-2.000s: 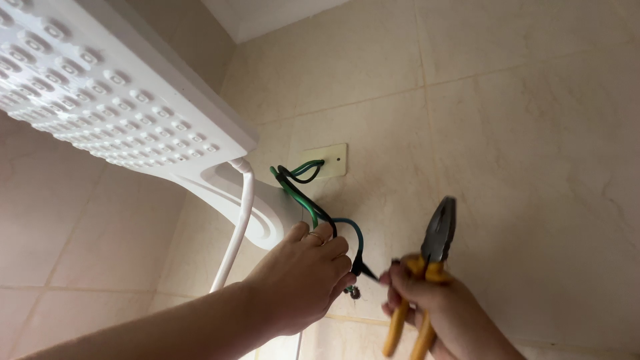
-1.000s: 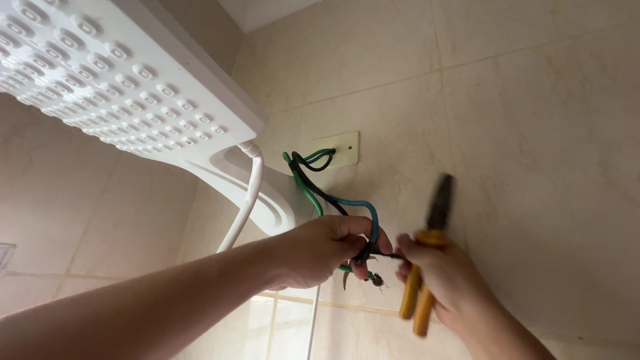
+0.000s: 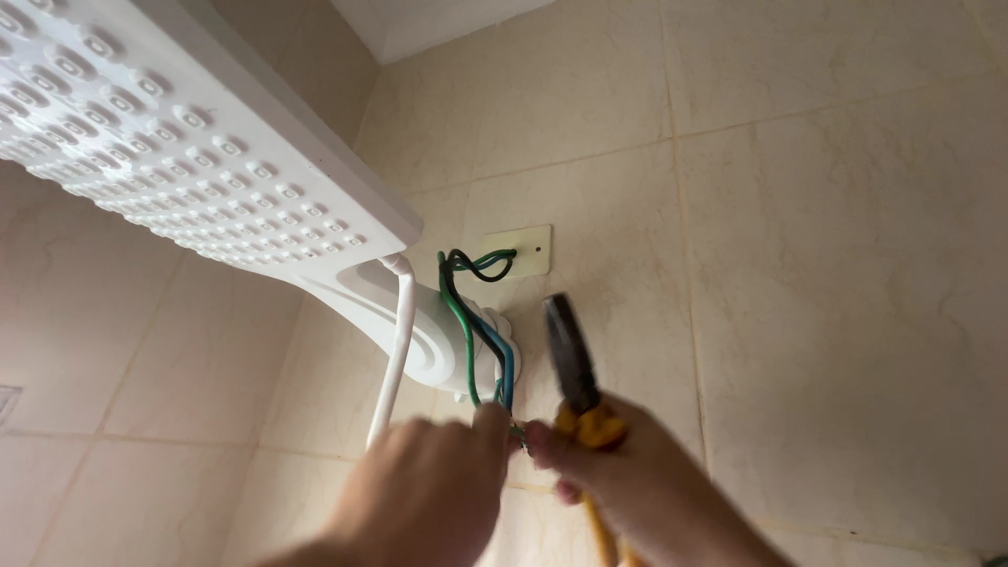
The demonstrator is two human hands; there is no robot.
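Note:
Green, black and blue electrical wires (image 3: 470, 339) come out of a cream wall plate (image 3: 539, 250) and hang down past the shower's arm. My left hand (image 3: 433, 480) grips the lower part of these wires, its fingertips partly hidden behind the hand's back. Pliers (image 3: 573, 354) with dark jaws and yellow handles rest in my right hand (image 3: 622, 465), jaws pointing up. The thumb and finger of that hand touch the wire ends beside my left fingers. Blur hides which wire end they pinch.
A large white electric shower head (image 3: 260, 157) with rows of nozzles fills the upper left. From it a white hose (image 3: 400, 339) hangs down, left of the wires. Beige wall tiles (image 3: 835, 299) stand behind, meeting a white ceiling (image 3: 433, 24).
The black tape-like piece and bare wire ends seen below my left hand earlier are now hidden. My left hand has turned its back to the view, and both hands are lower in view.

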